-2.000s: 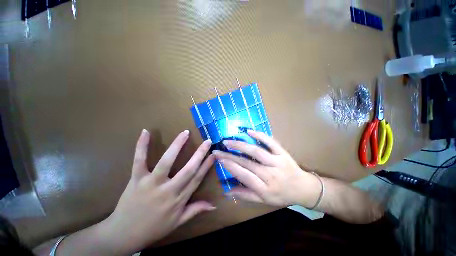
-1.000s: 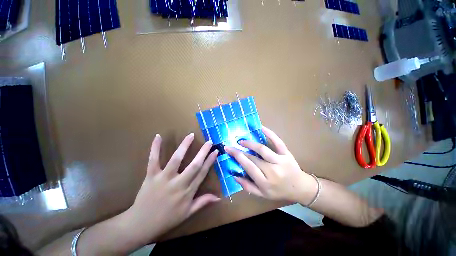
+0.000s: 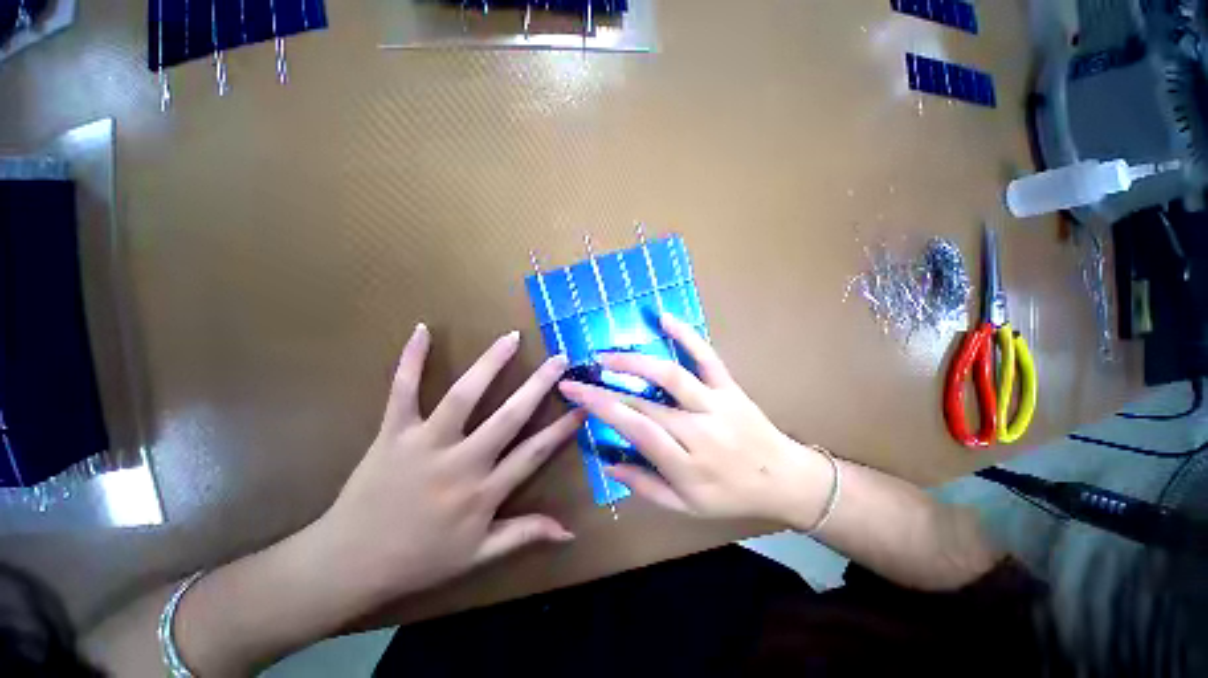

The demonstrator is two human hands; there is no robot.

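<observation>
A bright blue solar cell string (image 3: 616, 285) lies slightly tilted on the brown bench, with silver wire ends sticking out past its top and bottom edges. My left hand (image 3: 457, 457) is spread flat, its index and middle fingertips at the string's left edge. My right hand (image 3: 709, 437) lies over the lower right part of the string, fingers spread, fingertips on its surface. A small dark patch shows at the fingertips of both hands; whether it is tape or shadow I cannot tell. Neither hand grips anything.
Red-and-yellow-handled cutters (image 3: 991, 358) and a ribbon offcut heap (image 3: 927, 285) lie at right. A white bottle (image 3: 1066, 188) leans by a grey machine (image 3: 1126, 93). Single cell strips (image 3: 950, 80) lie upper right. Stacked cell strings (image 3: 47, 331) are at left, more along the top.
The view has shifted, bringing the stacks at left and top into sight compared with the earliest frame. My right hand's fingers have moved slightly over the string. My left hand stays at its left edge.
</observation>
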